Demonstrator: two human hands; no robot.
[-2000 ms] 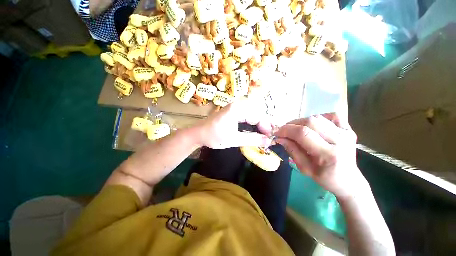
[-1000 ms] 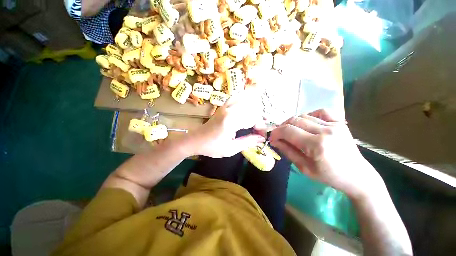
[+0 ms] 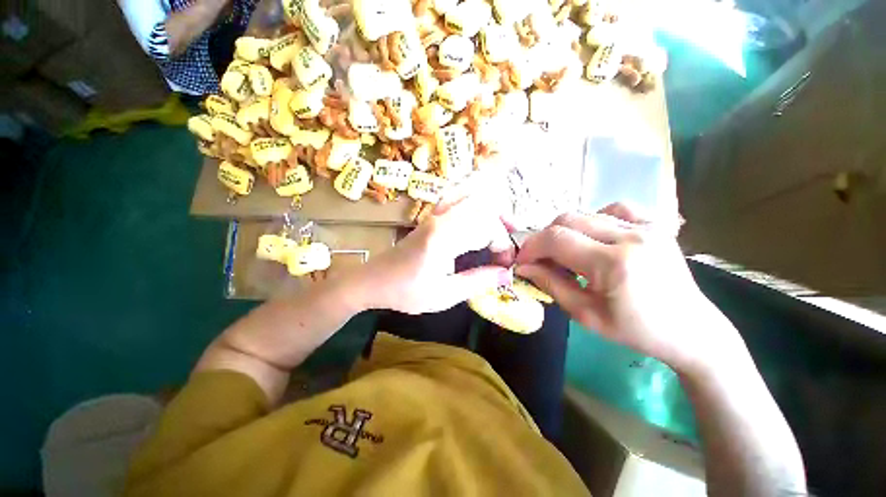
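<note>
A yellow plush pendant (image 3: 509,311) hangs below my fingertips, over my lap at the table's edge. My left hand (image 3: 455,254) pinches at its top from the left. My right hand (image 3: 600,272) pinches small hardware at the same spot from the right, the fingertips of both hands almost touching. The hardware between the fingers is too small and hidden to make out. A large heap of yellow and orange plush pendants (image 3: 392,175) covers the table beyond my hands. Thin grey metal bits (image 3: 522,189) lie on the pale board just beyond my fingers.
Two pendants with rings (image 3: 309,259) lie on a lower carton (image 3: 255,280) at left. Clear flat bags (image 3: 620,175) lie on the board's right. A large carton (image 3: 787,184) stands at right, an open one (image 3: 641,476) below right. A person's arm (image 3: 194,27) shows at upper left.
The view has shifted slightly. My hands stay together at the pendant's top, and my right fingers have changed their grip a little. The pendant has tilted slightly.
</note>
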